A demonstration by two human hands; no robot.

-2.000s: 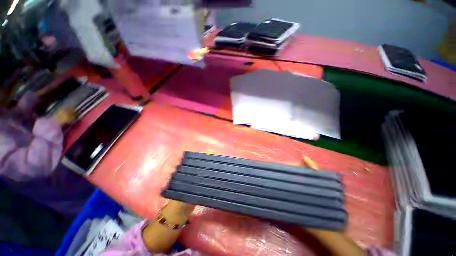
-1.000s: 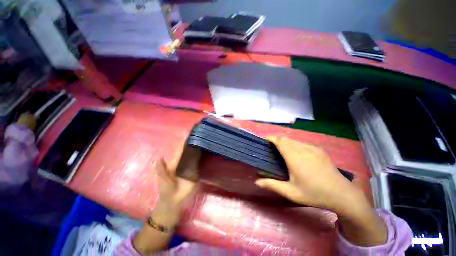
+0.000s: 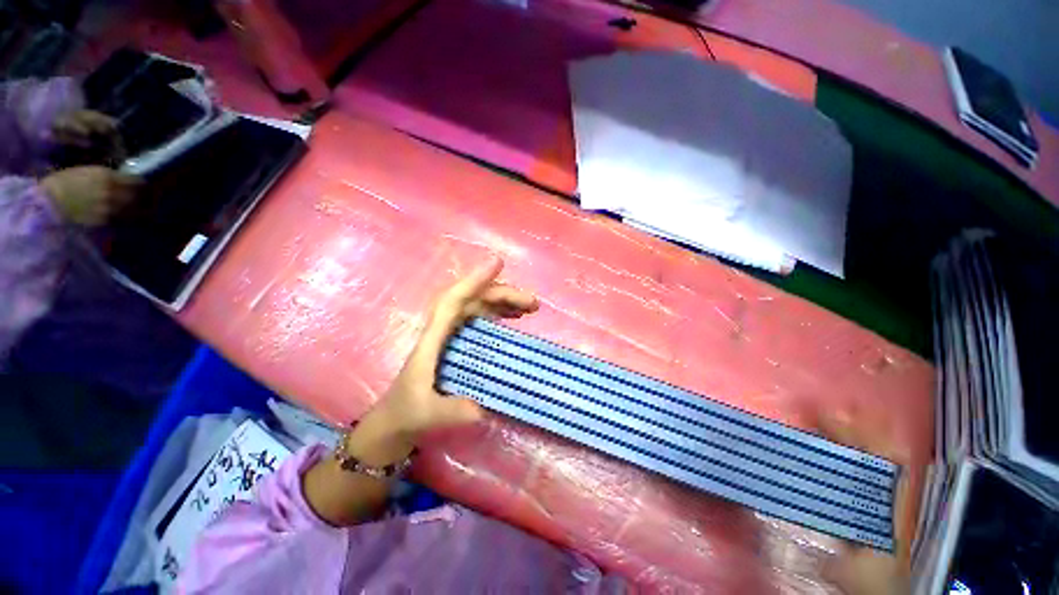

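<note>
A stack of several flat cases (image 3: pixel 668 430) lies across the bench in front of me, its long grey-blue ridged edges facing up. My left hand (image 3: pixel 430 372) is cupped around its left end, thumb on the near side and fingers by the far side, partly spread. My right hand (image 3: pixel 869 570) is blurred at the stack's right end, low at the picture's edge; its grip is unclear. The cases' broad faces are hidden.
Loose white sheets (image 3: pixel 714 157) lie at the back. White-edged stacks (image 3: pixel 970 349) stand at right. A black case (image 3: pixel 209 209) lies at left beside another person's hands (image 3: pixel 87 192). A blue bin (image 3: pixel 128 488) with papers is near my lap. A small stack (image 3: pixel 991 102) sits on the rear shelf.
The stack has turned from a tilted view to edges up, lower and further right. My left hand has closed in around its left end. My right hand has moved down to its right end.
</note>
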